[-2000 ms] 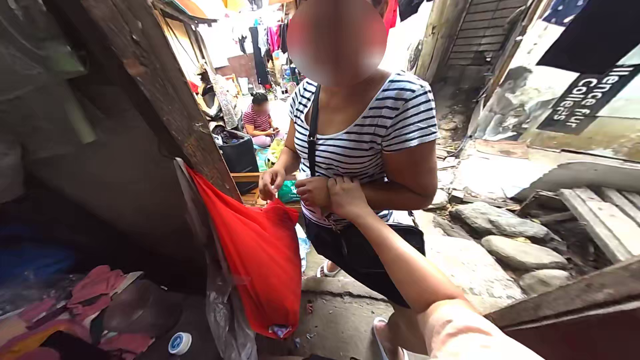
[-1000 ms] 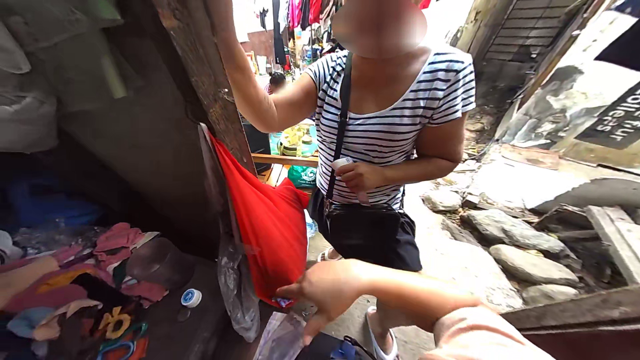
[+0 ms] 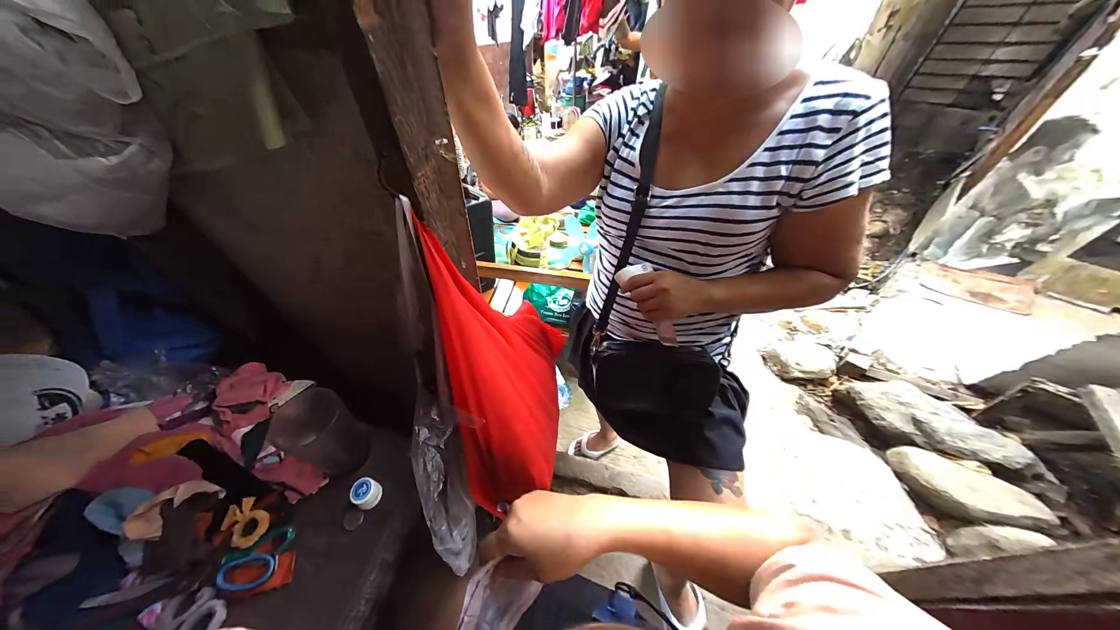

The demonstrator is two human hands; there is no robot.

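Note:
My right hand [image 3: 556, 535] reaches in from the lower right, its fingers curled at the lower tip of a hanging red cloth bag [image 3: 503, 385]. The top of a clear plastic bag [image 3: 494, 599] is gathered under these fingers, which partly hide it. My left hand is not visible; a skin-coloured shape at the left edge cannot be made out. Facing me, a person in a striped shirt [image 3: 691, 210] holds a small white roll-like item [image 3: 637, 273] in one hand and raises the other arm against the wooden post [image 3: 420, 114]. A black shoulder bag [image 3: 652, 385] hangs at the person's waist.
On the dark surface at left lie a pile of cloth scraps [image 3: 175, 464], hair ties [image 3: 248, 571] and a small round container [image 3: 366, 493]. Another clear plastic bag [image 3: 444, 481] hangs beside the red one. Large stones [image 3: 945, 420] and wooden boards lie at right.
My right hand has left the person's hands, moved down and closed at the red bag's lower tip. The person's one arm has risen to the post.

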